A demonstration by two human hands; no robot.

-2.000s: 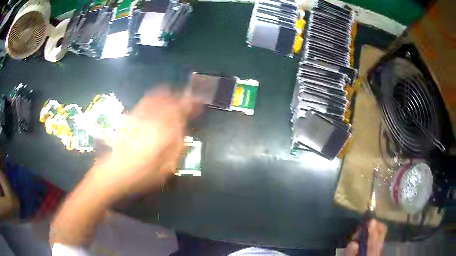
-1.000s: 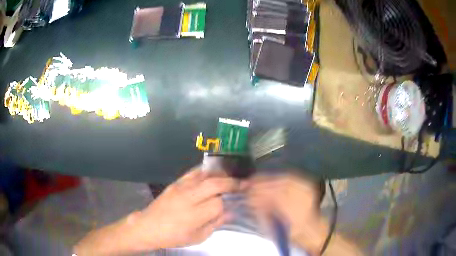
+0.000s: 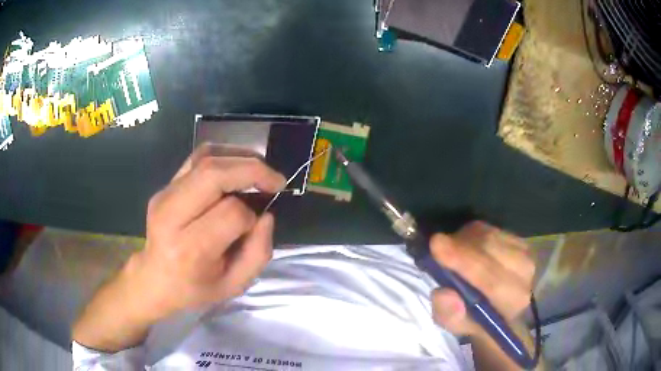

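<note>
An LCD panel [image 3: 290,145] lies flat on the dark green mat in front of me. A green circuit board [image 3: 351,151] is at its right end, with an orange flex strip [image 3: 319,165] where they meet. My left hand [image 3: 210,217] is over the panel's lower left and pinches a thin strand of solder wire [image 3: 293,176], its end at the flex strip. My right hand [image 3: 482,275] holds the soldering iron [image 3: 464,290] by its blue handle. The iron's tip is at the board, close to the wire's end; whether they touch is hard to tell.
Loose boards with flex [image 3: 80,87] lie in a glaring heap at upper left. LCD panels [image 3: 453,25] overlap at the top right. A cardboard mat [image 3: 547,109] with shiny solder splashes, a solder spool [image 3: 645,141] and a black wire grille [image 3: 630,29] are at the right.
The view has moved closer. The panel and board now lie flat on the mat. My hands have parted; the left now shows the wire and the right has brought the iron to the board.
</note>
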